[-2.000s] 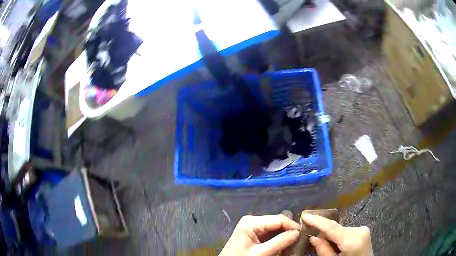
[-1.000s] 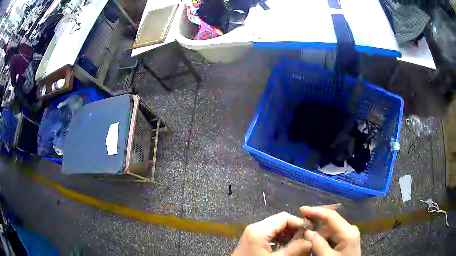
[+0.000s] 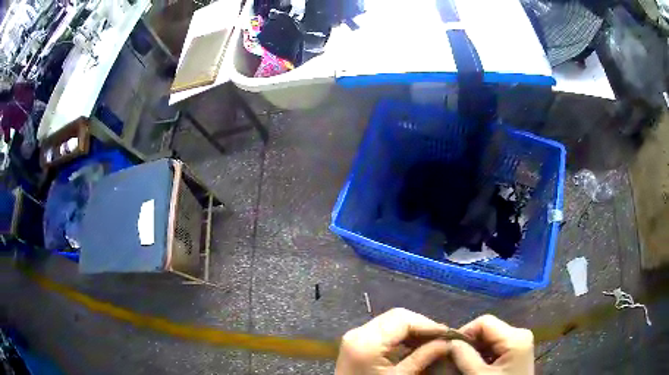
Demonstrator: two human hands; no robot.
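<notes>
A small brown workpiece point(image 3: 456, 335) is held in the air at the bottom of the view, mostly hidden between the fingertips. My left hand point(image 3: 392, 344) pinches it from the left and my right hand point(image 3: 499, 348) pinches it from the right, fingertips touching. Both hands are bare and cut off by the bottom edge. Whether a needle or thread is held cannot be told.
A blue crate point(image 3: 440, 277) with black pieces stands on the floor ahead. A black strap point(image 3: 465, 55) hangs into it from the white table point(image 3: 396, 44). A white tub point(image 3: 293, 84) is at the back, a grey-blue-topped stool point(image 3: 121, 220) at left, white scrap point(image 3: 578, 276) at right.
The view has swung left, so the crate shows further right than two seconds ago, though slightly left of one second ago. The brown piece shows less between the fingertips, which stay together.
</notes>
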